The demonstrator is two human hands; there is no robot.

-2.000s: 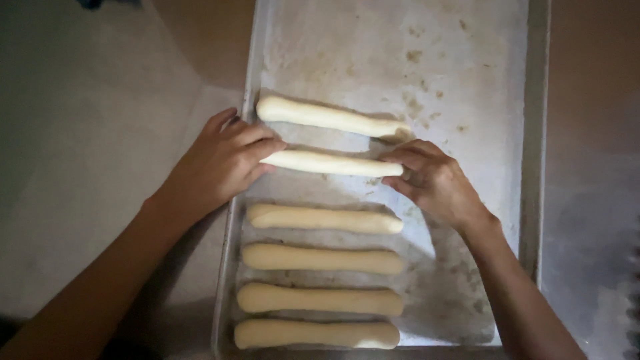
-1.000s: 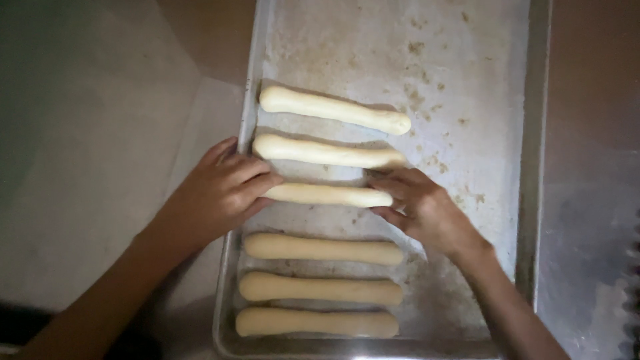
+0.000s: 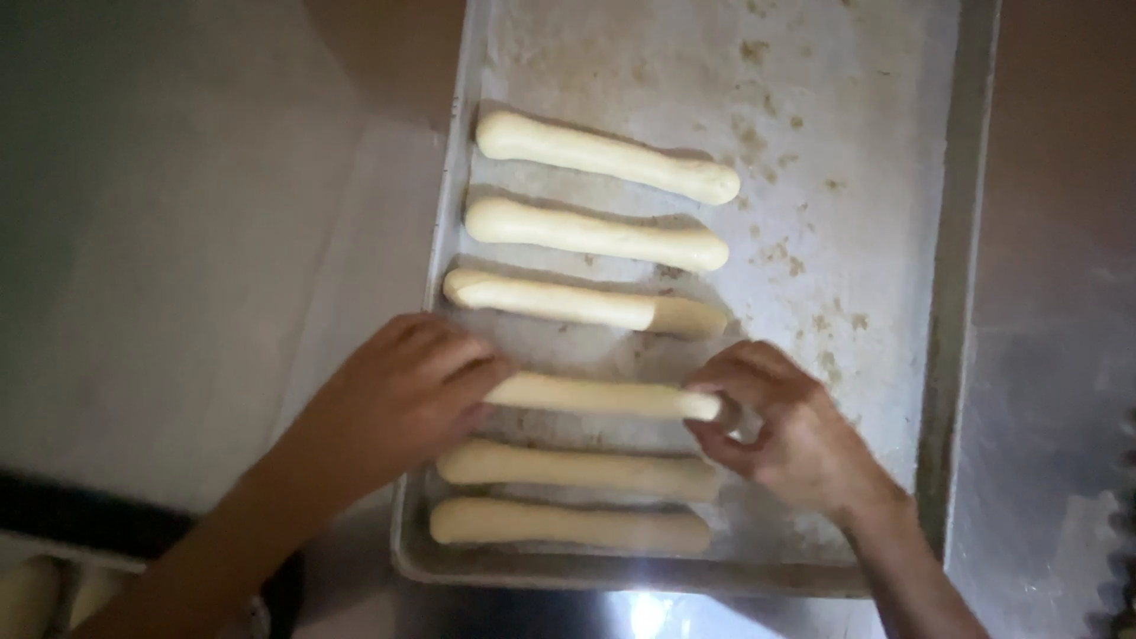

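Several pale dough sticks lie crosswise in a column along the left side of a metal baking tray (image 3: 958, 293). Near the middle of the column, one dough stick (image 3: 595, 396) is held at both ends: my left hand (image 3: 399, 399) grips its left end, and the thumb and fingers of my right hand (image 3: 763, 417) pinch its right end. Above it lie a partly shaded dough stick (image 3: 568, 302), another dough stick (image 3: 595, 234) and the topmost one (image 3: 603, 160). Below are two more, a dough stick (image 3: 577, 470) and the lowest dough stick (image 3: 568, 525) by the tray's near edge.
Brown stains mark the bare right part of the tray. A metal surface (image 3: 1047, 426) shows to its right. At the bottom left corner, partly behind my left forearm, are some pale rounded pieces (image 3: 31, 595) beside a dark strip (image 3: 80, 515).
Both hands have moved down the column, from one dough stick to those below it. The sticks held in the earlier frames now lie released on the tray, spaced apart. The view has shifted somewhat.
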